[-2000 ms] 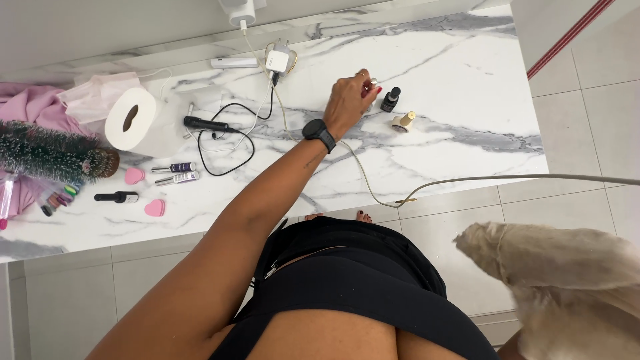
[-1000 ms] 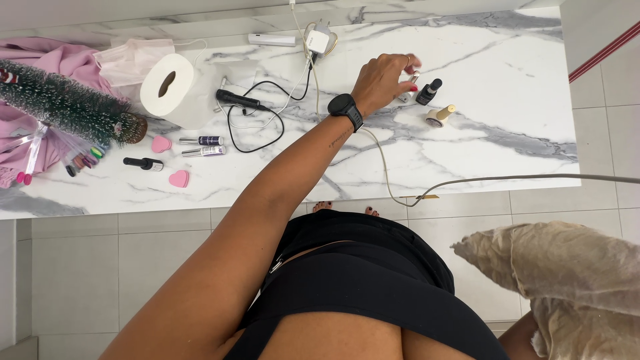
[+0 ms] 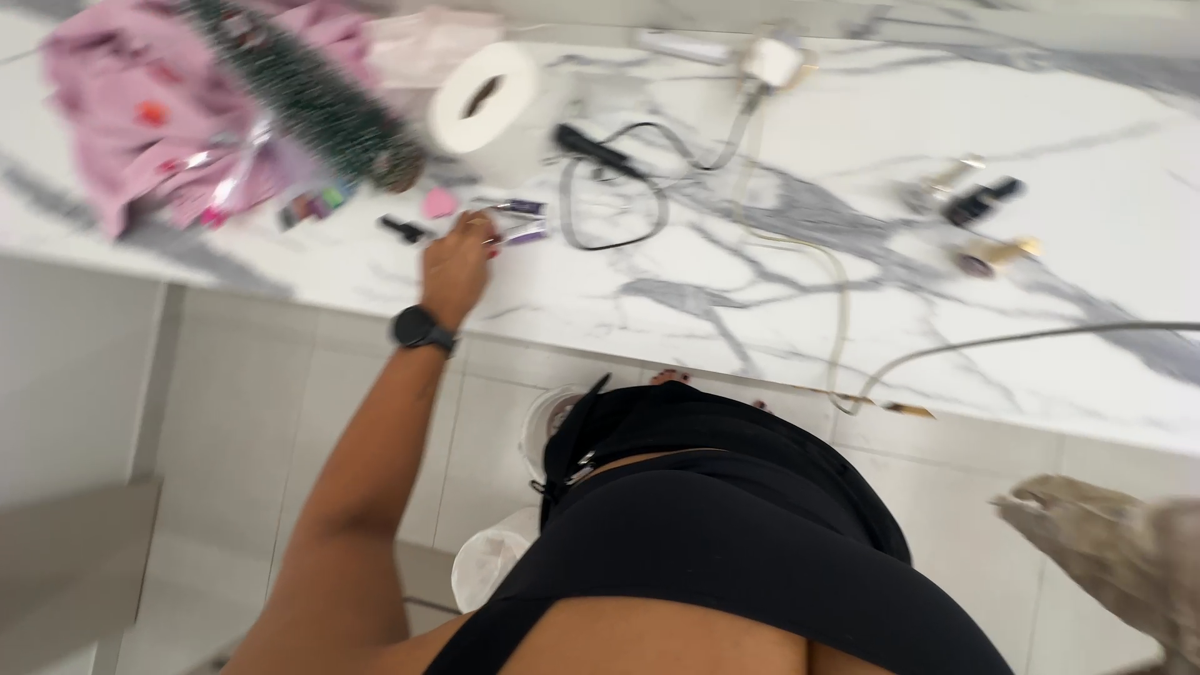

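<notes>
My left hand (image 3: 459,262), wearing a black watch, reaches over the marble counter, its fingers down beside two small tubes with purple ends (image 3: 525,231). Blur and the hand's angle hide whether it holds something. Just beyond the fingers lies a pink heart-shaped piece (image 3: 439,202); a small black bottle (image 3: 403,228) is to their left. Farther right on the counter are a black bottle (image 3: 982,201), a small bottle with a light cap (image 3: 945,182) and one with a gold cap (image 3: 998,254). My right hand is not in view.
A white paper roll (image 3: 525,89), a small artificial tree (image 3: 309,94) and pink cloth (image 3: 103,122) sit at the left. A black handheld device (image 3: 595,150) has a looped cord near a white plug adapter (image 3: 774,61). A grey cable (image 3: 1041,333) crosses the counter's front edge.
My left hand has left the small bottles at the right and moved left to the purple-ended tubes. The view has shifted left. The light-capped bottle now stands uncovered beside the black one.
</notes>
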